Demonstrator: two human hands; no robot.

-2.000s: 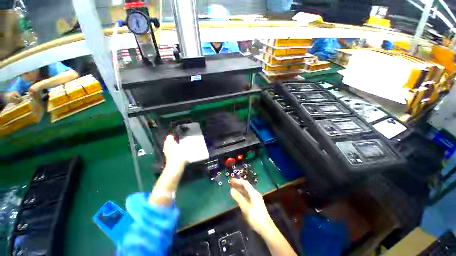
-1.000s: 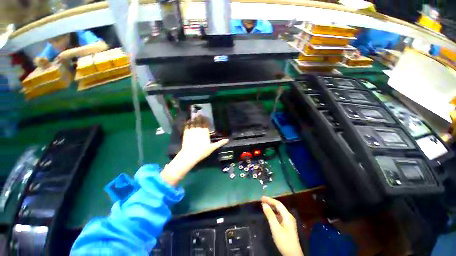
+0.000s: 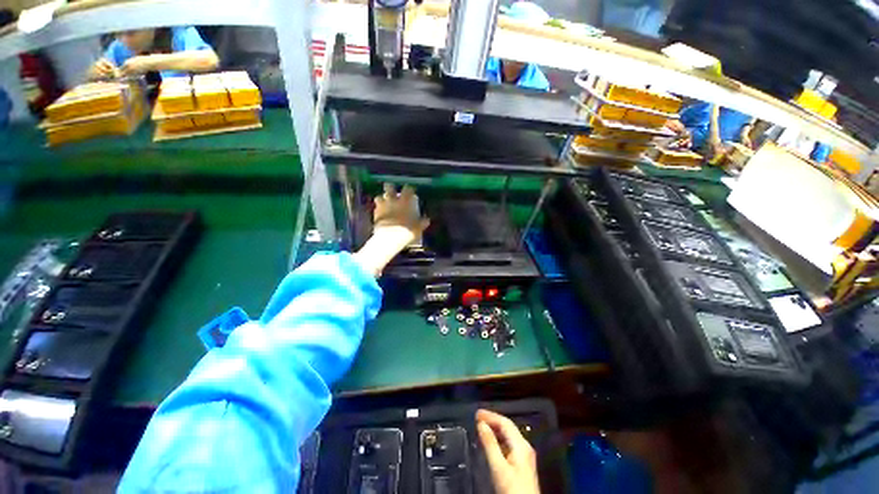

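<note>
My left hand (image 3: pixel 397 217) is inside the black press (image 3: pixel 448 145), palm down with its fingers spread over the left fixture. The hand hides what lies under it. My right hand (image 3: pixel 509 455) hovers at the right part of the black lap tray (image 3: pixel 412 414), fingers slightly bent, with nothing visible in it. Dark phone bodies (image 3: pixel 374 461) lie in the tray slots. A pile of small lens parts (image 3: pixel 477 323) lies on the green bench before the press. A red button (image 3: pixel 472 297) and small display (image 3: pixel 439 291) sit on the press front.
Stacked slotted trays (image 3: pixel 665 280) with phones stand at the right. Another long tray (image 3: pixel 145 299) with dark panels lies at the left. A blue phone-sized piece (image 3: pixel 224 326) is beside my left sleeve. Yellow stacks (image 3: pixel 207 96) and other workers are across the bench.
The view has shifted. My left hand brought a pale cover to the left fixture and now reaches farther over it. My right hand has drawn back from the lens parts to the lap tray.
</note>
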